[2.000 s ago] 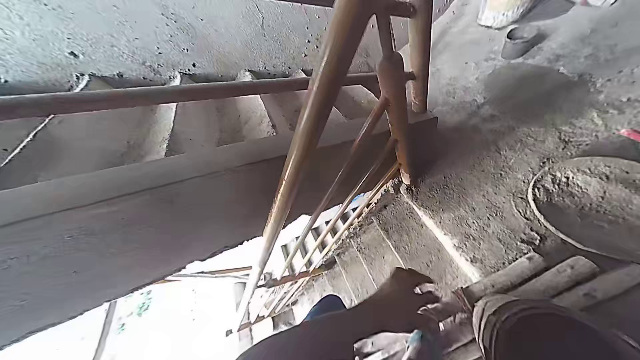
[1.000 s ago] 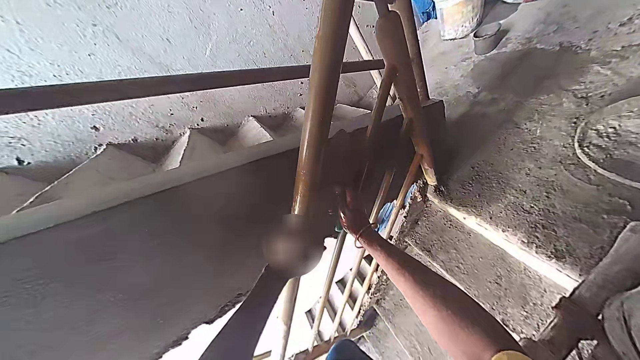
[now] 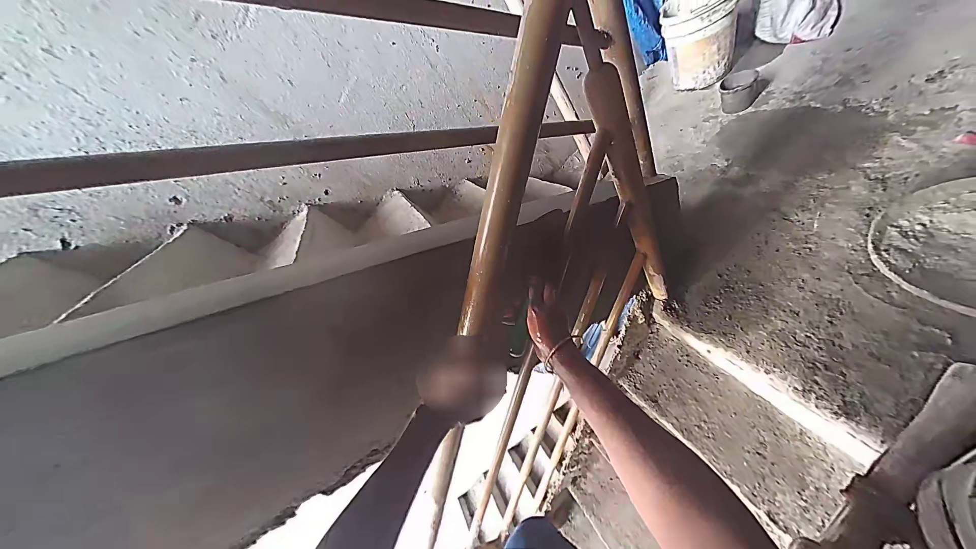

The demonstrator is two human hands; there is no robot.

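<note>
My left hand [image 3: 461,377] is blurred and wraps the thick metal handrail [image 3: 503,191], which runs into the fist and comes out below it. To its right, my right hand [image 3: 547,316], with a thin band at the wrist, reaches among the thin railing bars [image 3: 583,206] with its fingers pointing up. A small green and red thing lies just left of its fingers; shadow and blur hide whether the hand holds it. Behind both hands is the dark, smooth side of a concrete stair flight [image 3: 229,396].
Stair steps [image 3: 701,412] descend beside the railing. On the rough landing stand a white bucket [image 3: 698,46], a small pot [image 3: 738,91] and a white sack [image 3: 797,17]. A round pan [image 3: 888,263] lies at the right, above a log-like piece [image 3: 926,419]. Bright open space shows below the railing.
Two seconds ago one hand was low, beside the logs at the steps. Now both hands are at the railing, the left on the handrail. The right has stayed among the bars over the last second.
</note>
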